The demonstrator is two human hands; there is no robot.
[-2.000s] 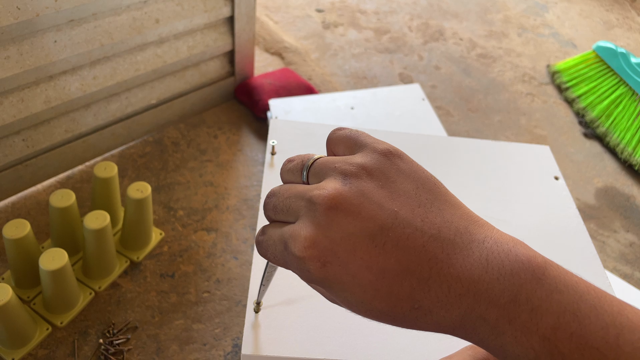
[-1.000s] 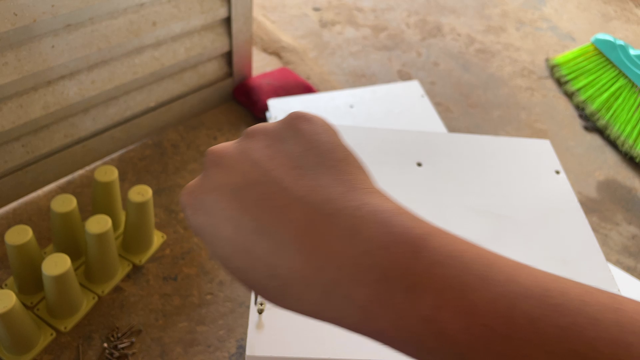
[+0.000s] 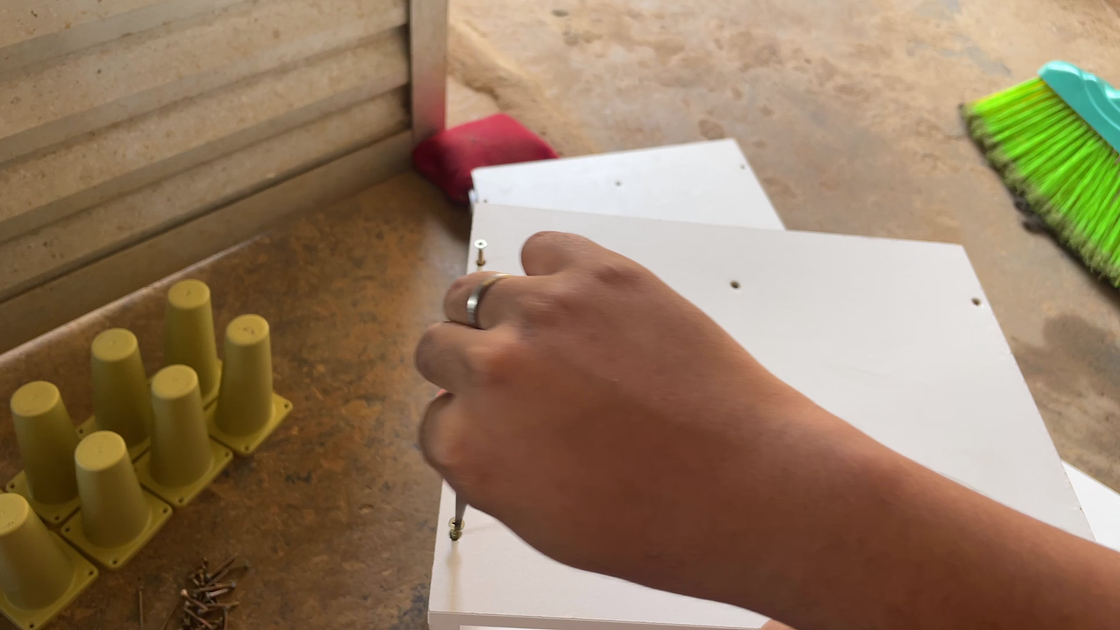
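My right hand, with a ring on one finger, is closed around a screwdriver whose handle is mostly hidden by the fingers. Its metal shaft comes out below the hand, and the tip meets a screw standing in the near left part of a white board. Another screw stands partly out of the board near its far left corner. Holes show along the far side of the board. A sliver of skin shows at the bottom edge; whose or which part it is, I cannot tell. My left hand is not otherwise seen.
Several yellow-green tapered plastic legs with square bases stand at the left. Loose screws lie in a pile near them. Behind the board are another white panel and a red cloth item. A green-bristled broom lies at the right, a slatted panel upper left.
One second ago my right hand was farther left and blurred, covering the far left screw. It is now lower and to the right, and the screwdriver shaft shows at the near screw again.
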